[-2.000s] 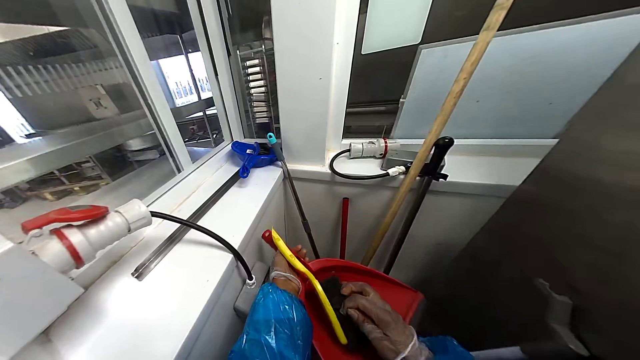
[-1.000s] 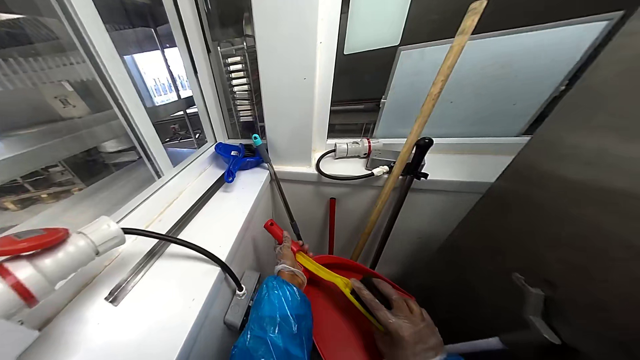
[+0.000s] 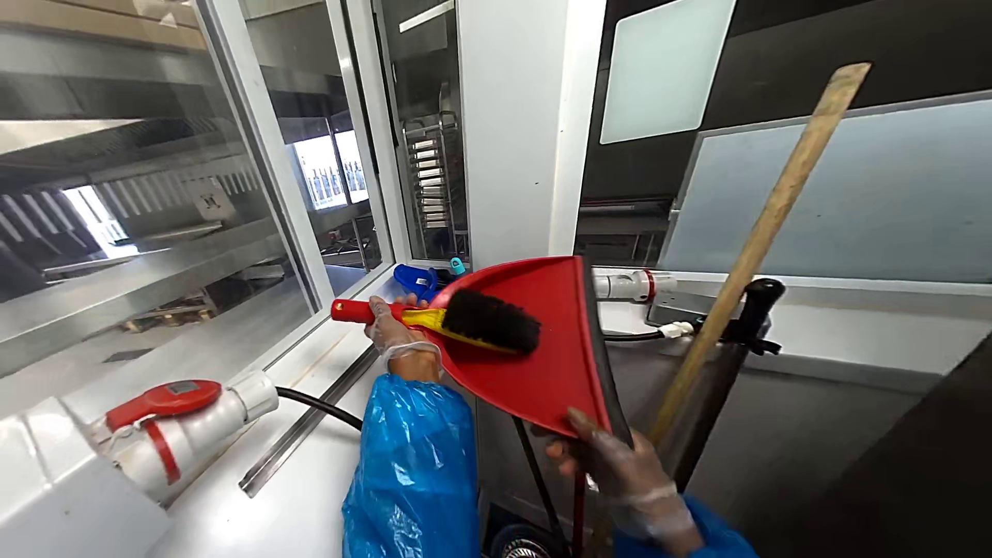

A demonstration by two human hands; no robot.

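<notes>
A red dustpan (image 3: pixel 535 364) with a dark lip is tilted up in front of me. My left hand (image 3: pixel 395 329), in a clear glove, is closed around the red handle end, from which the yellow hand brush with black bristles (image 3: pixel 492 322) lies over the pan. Whether the fingers hold the brush handle, the pan handle or both, I cannot tell. My right hand (image 3: pixel 616 465), also gloved, grips the lower corner of the dustpan at its lip. Blue plastic sleeves cover both forearms.
On the white sill (image 3: pixel 310 473) lie a metal strip (image 3: pixel 310 418) and a blue plastic item (image 3: pixel 416 280). A white and red industrial plug (image 3: pixel 178 426) is at left, another connector (image 3: pixel 632 287) behind the dustpan. A wooden pole (image 3: pixel 767 232) and a black-handled tool (image 3: pixel 756 310) lean at right.
The dustpan has come up from low down and is tilted. The brush has turned so its black bristles show. My right hand has moved from the brush to the dustpan's lip.
</notes>
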